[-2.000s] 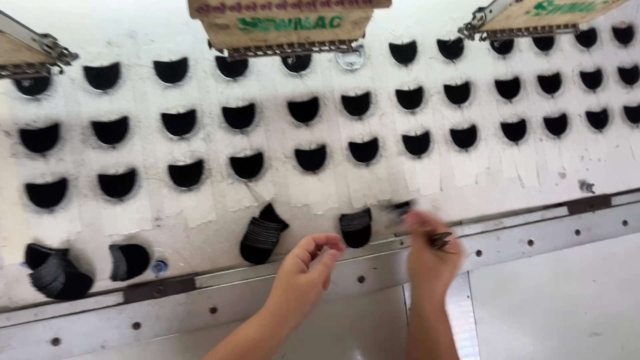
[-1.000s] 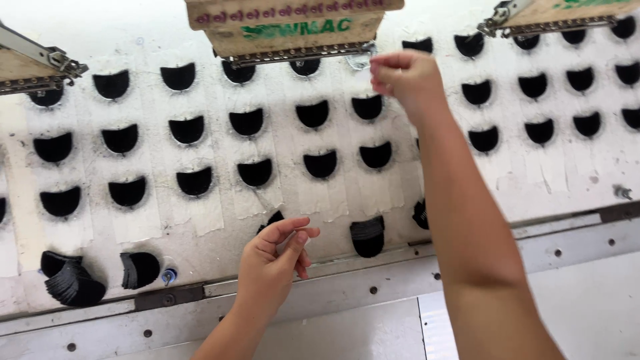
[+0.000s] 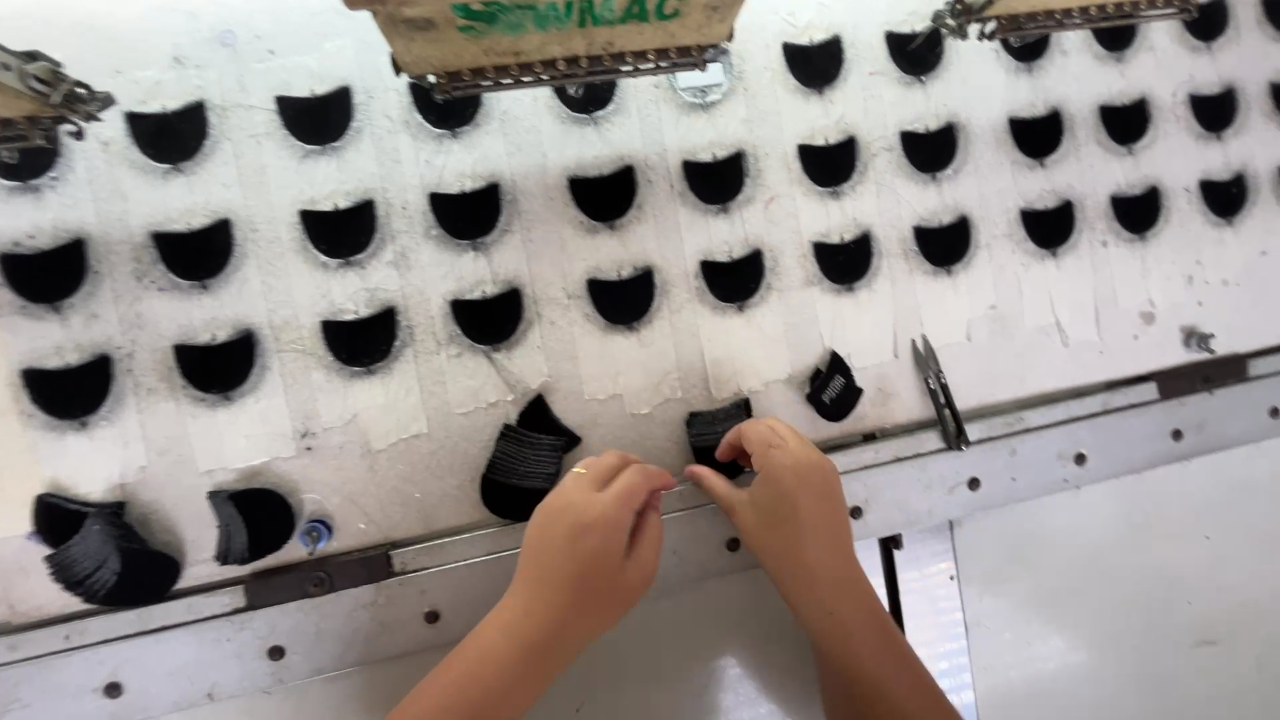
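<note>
My left hand (image 3: 600, 530) is low in the middle, thumb and fingertips together, just right of a stack of black fabric patches (image 3: 520, 465); whether something small is between them cannot be told. My right hand (image 3: 780, 490) faces it, its fingers bent over a second stack of black patches (image 3: 712, 428) and its thumb pointing at the left fingertips. A small black patch with light lettering (image 3: 833, 388) lies to the upper right. Beyond it, thread snips (image 3: 939, 392) lie across the metal rail. Rows of black patches (image 3: 622, 298) are set on the white backing.
Embroidery machine heads (image 3: 560, 40) hang over the top edge. One round spot (image 3: 700, 80) in the top row shows pale, without black fabric. More patch stacks (image 3: 110, 550) (image 3: 252, 525) and a blue-rimmed bobbin-like piece (image 3: 315, 535) lie at lower left. A metal rail (image 3: 975, 484) runs along the front.
My right hand has come down from the pale spot in the top row to the patch stack by my left hand. The snips now lie in view on the rail.
</note>
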